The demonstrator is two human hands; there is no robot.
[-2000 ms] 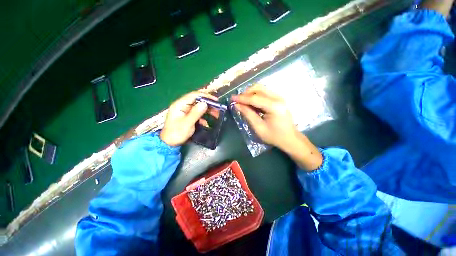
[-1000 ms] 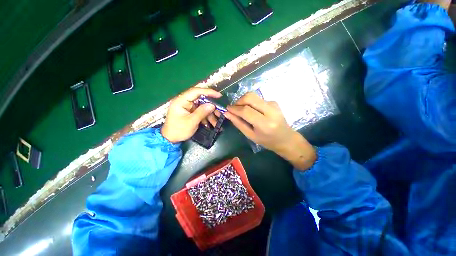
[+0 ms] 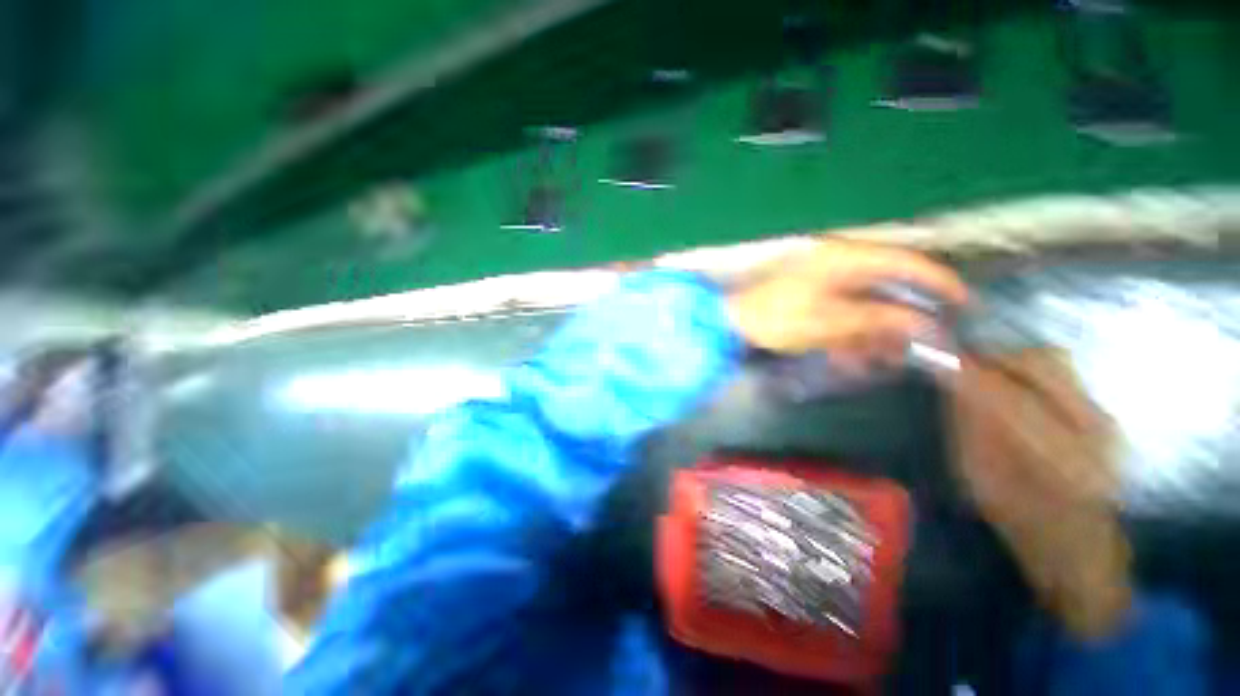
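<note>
The view is strongly blurred. My left hand (image 3: 843, 306) is closed around a phone housing (image 3: 932, 356), of which a silvery edge shows between my hands; its rest is hidden or smeared. My right hand (image 3: 1040, 456) is close to the housing on its right side, its fingers blurred; whether it holds a small part cannot be seen. The red parts bin (image 3: 891, 578), full of small silver hinge pieces (image 3: 789, 558), sits on the dark bench below my hands.
Dark housings (image 3: 782, 112) lie spaced along the green conveyor belt (image 3: 476, 265) beyond the whitish edge strip (image 3: 544, 288). A glaring clear plastic bag (image 3: 1169, 388) lies at the right. Another person's blue sleeve (image 3: 48, 496) and a cardboard-brown shape show at lower left.
The view has swung left, so hands, bin and bag now appear further right. The far left of the bench and another person have come into view. My left hand still holds the housing.
</note>
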